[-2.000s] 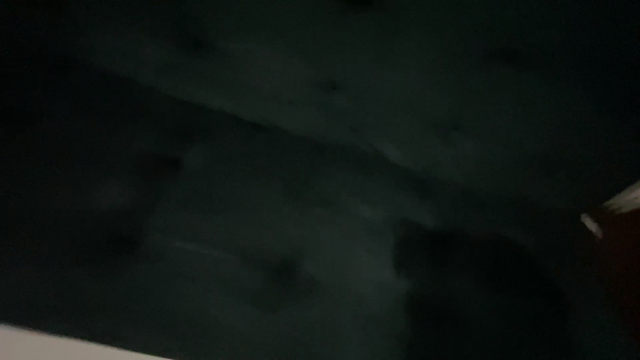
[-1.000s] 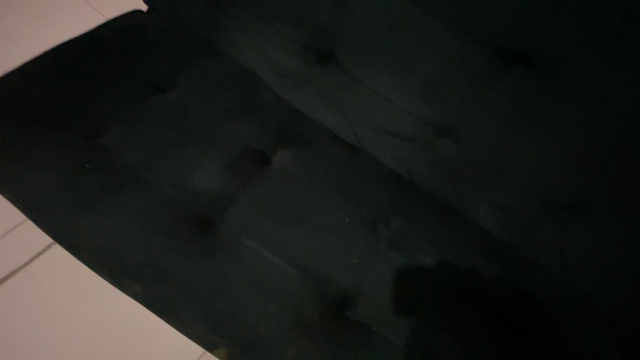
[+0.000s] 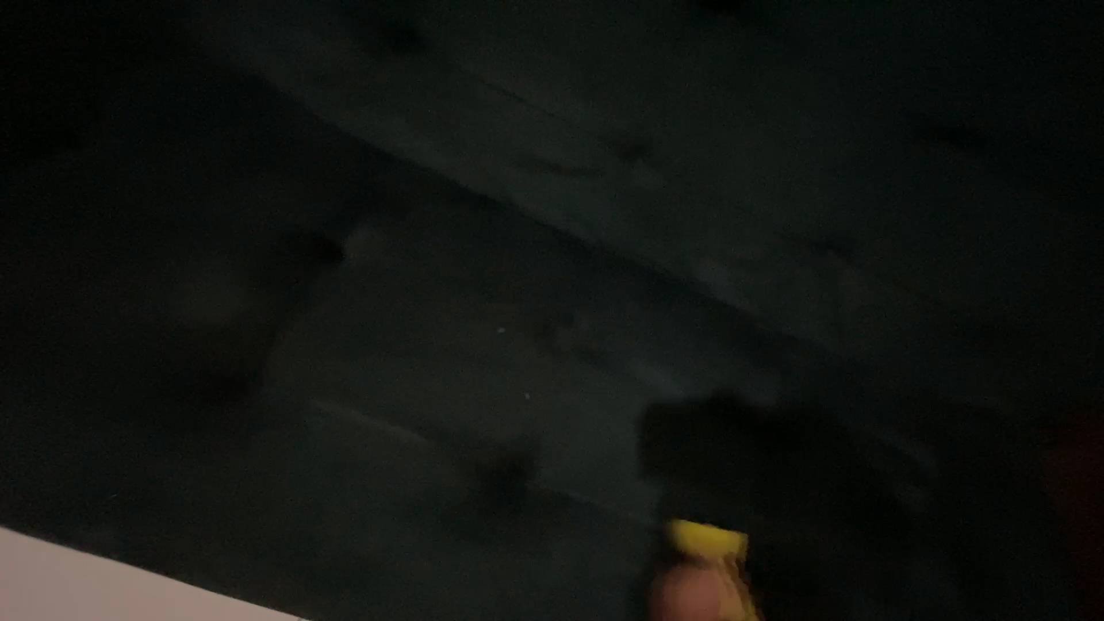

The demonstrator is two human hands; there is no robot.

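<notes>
A dark upholstered piece with tufted dimples, apparently a sofa or futon (image 3: 414, 345), fills most of the dim, blurred view. At the bottom edge, right of the middle, a fingertip of what appears to be my right hand (image 3: 690, 593) shows against a small yellow object (image 3: 709, 540). The yellow object stands out above and beside the finger, over the dark upholstery; its kind cannot be told. The rest of that hand is out of frame or lost in the dark. My left hand is not in view.
A pale floor (image 3: 103, 578) shows past the edge of the upholstery at the lower left. A long seam or fold runs diagonally from upper left to lower right. A dark shadow lies on the upholstery at the lower right, and a dim reddish patch is at the right edge.
A fingertip with a yellow object has come into view at the bottom; neither earlier frame shows it there. The view has shifted, with less pale floor showing than one second ago.
</notes>
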